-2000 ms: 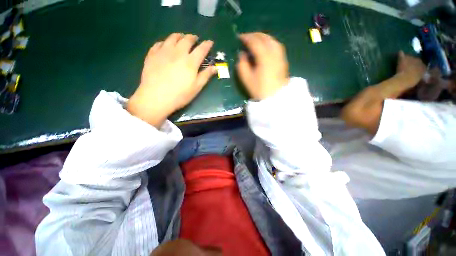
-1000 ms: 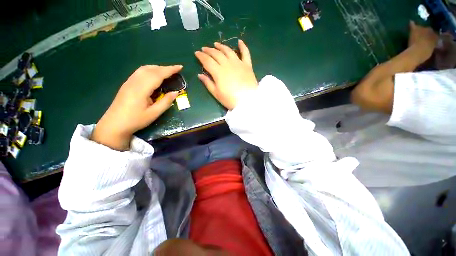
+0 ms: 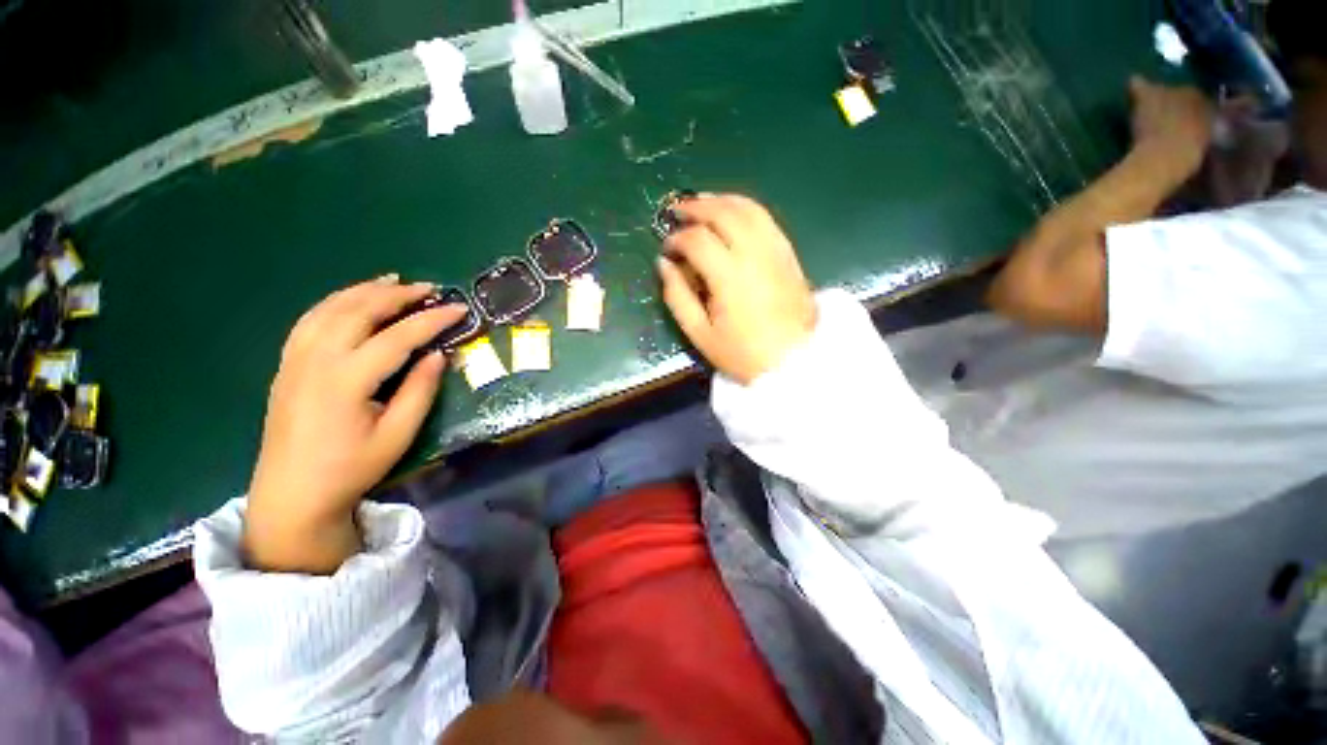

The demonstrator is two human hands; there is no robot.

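Three black watch housings with pale rims lie in a slanted row; the middle one (image 3: 508,291) and the right one (image 3: 562,249) show fully. Silver-white batteries with yellow edges, one of them the middle battery (image 3: 531,347), lie below them. My left hand (image 3: 349,386) has its fingertips on the leftmost housing (image 3: 450,316) and partly covers it. My right hand (image 3: 735,269) is to the right of the row, fingers curled on another dark housing (image 3: 674,214), mostly hidden under the fingertips.
A white glue bottle (image 3: 537,95), a crumpled wipe (image 3: 443,88) and slanted tweezers (image 3: 585,61) lie near the pale strip. A cluster of units (image 3: 51,371) is at far left. Another unit (image 3: 862,80) lies at upper right. A coworker's arm (image 3: 1070,269) rests at right.
The housings my hands covered now show as a row. My left hand has moved left and down to its left end. My right hand has moved right, onto another housing. The view has shifted.
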